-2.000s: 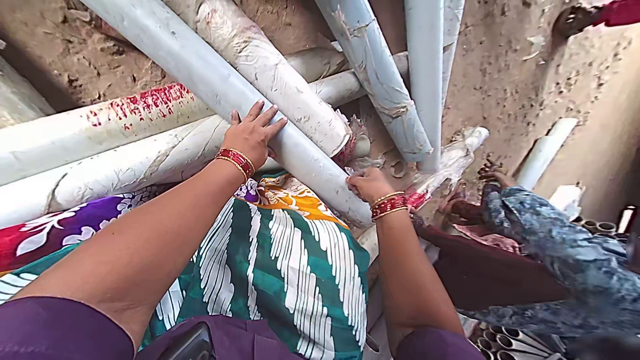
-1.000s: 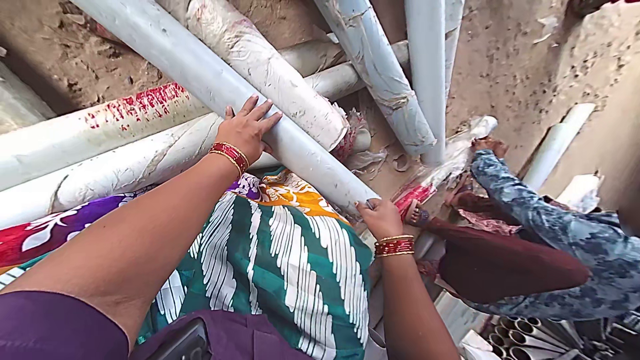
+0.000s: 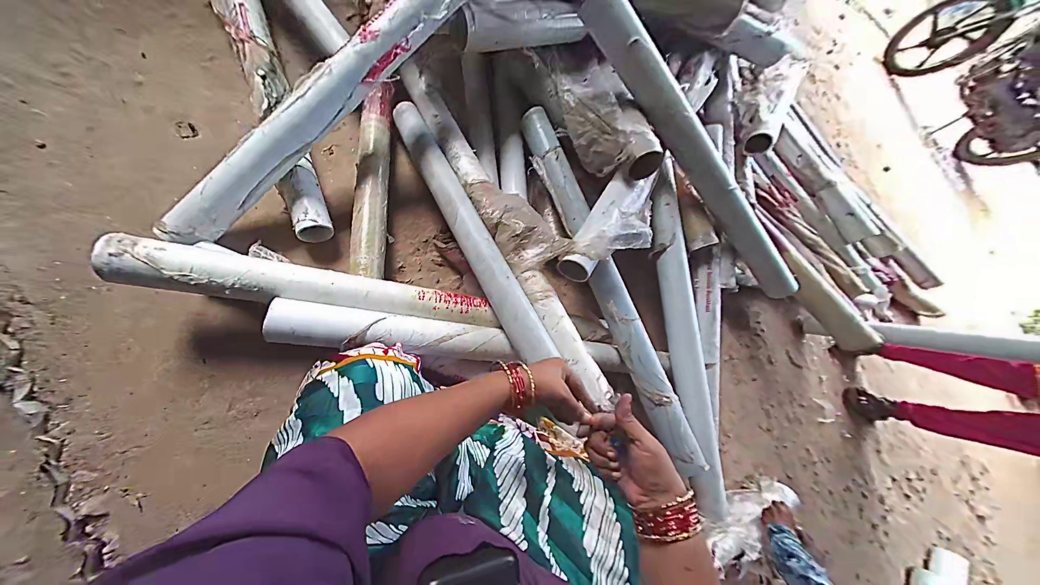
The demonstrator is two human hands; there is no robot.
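A pale grey cardboard or plastic tube (image 3: pixel 479 236) slants from the upper middle down to my lap. My left hand (image 3: pixel 561 390) is at its near end, fingers curled, beside the end of a film-wrapped tube (image 3: pixel 565 329). Facing it, my right hand (image 3: pixel 638 459) has curled fingers and a raised thumb, and its fingertips meet those of my left hand. Whatever is between the fingers is too small to tell. Below the hands lies green and white patterned cloth (image 3: pixel 520 479) over my knees.
Two tubes (image 3: pixel 292 280) lie crosswise before my knees. A large heap of wrapped tubes (image 3: pixel 617 130) spreads beyond. A co-worker's hand (image 3: pixel 780 516) is at lower right beside crumpled plastic film (image 3: pixel 751 512). Another person's red-clad legs (image 3: pixel 959 390) stand at right, with bicycle wheels (image 3: pixel 946 36) farther back.
My left hand has moved from the top of the tube down to its near end, close to my right hand. The view has swung widely to show more of the heap.
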